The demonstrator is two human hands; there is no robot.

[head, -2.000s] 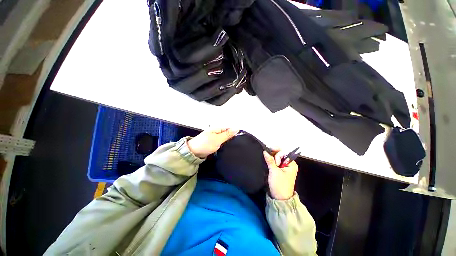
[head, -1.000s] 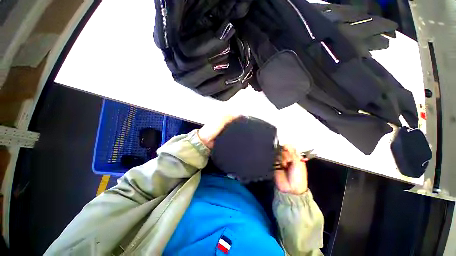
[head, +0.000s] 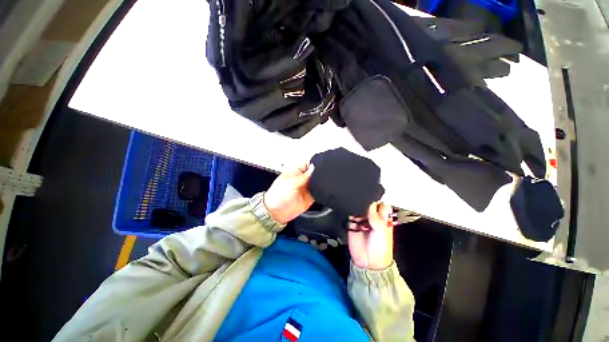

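A black rounded pouch (head: 346, 179) is held above the table's near edge. My left hand (head: 290, 194) grips its left side, with the thumb at its upper left edge. My right hand (head: 372, 230) is at its lower right corner, and the fingertips meet the fabric. The same hand holds small thread snips (head: 404, 217) with pale blades pointing right and dark reddish handles among the fingers. The pouch's far side and some fingers behind it are hidden.
A black heap with zips (head: 270, 73) and long black panels (head: 461, 127) lie on the white table (head: 150, 73). A lone black pouch (head: 536, 208) is at the right corner. A blue crate (head: 127, 210) holds black pieces at lower left.
The pouch has moved up and right and is turned, looking smaller. My right hand has shifted slightly left and down. A grey ring and small pale round pieces now show below.
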